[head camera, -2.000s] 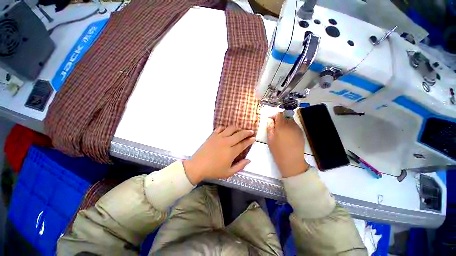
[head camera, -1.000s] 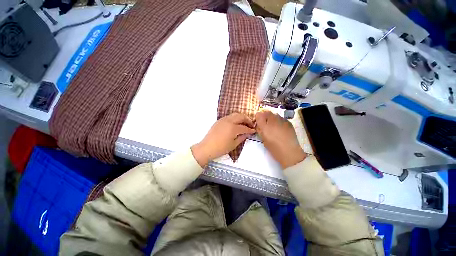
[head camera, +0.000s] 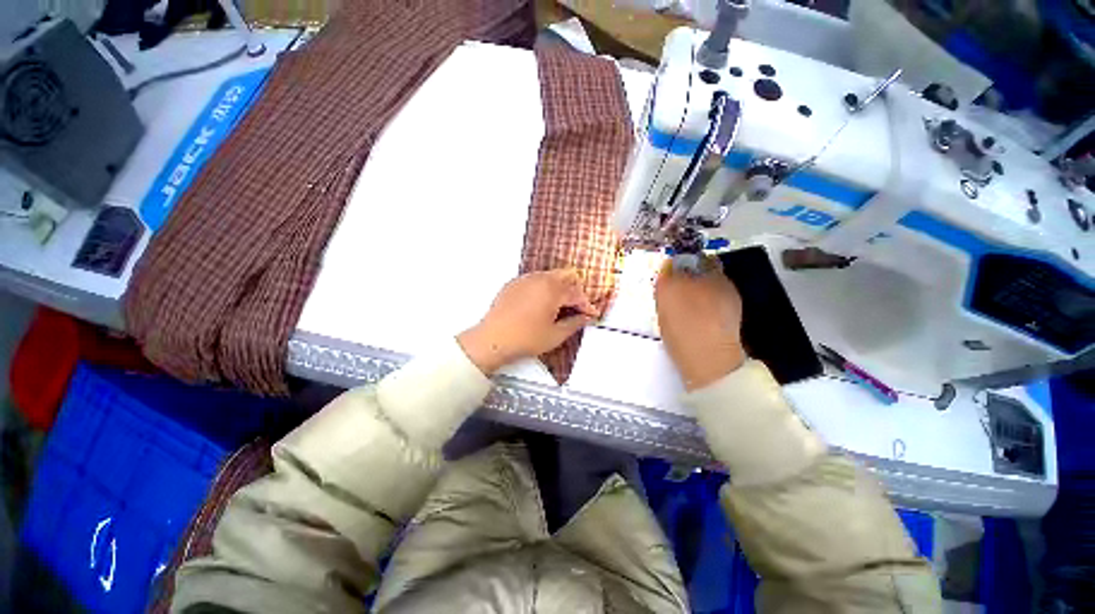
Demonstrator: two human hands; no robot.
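Note:
A checked reddish-brown fabric strip [head camera: 576,156] runs down the white tabletop to a tapered point near the front edge. Its right edge lies at the brightly lit presser foot [head camera: 642,238] of the white sewing machine [head camera: 781,156]. My left hand [head camera: 528,321] is on the strip's lower part, thumb and fingertips pinching its edge just below the lamp spot. My right hand [head camera: 700,318] is right of the strip, close below the presser foot, fingers curled down; whether they hold anything is hidden.
A long folded bundle of checked panels [head camera: 270,180] lies at left. A black smartphone [head camera: 775,318] lies beside my right hand, with a pink-and-blue tool [head camera: 860,374] and small dark object [head camera: 818,258] nearby. A blue bin [head camera: 120,480] and red item [head camera: 60,360] are below left.
My hands came together at the strip's edge, then my right hand moved right, away from my left. My left hand has shifted off the pointed end, which now shows.

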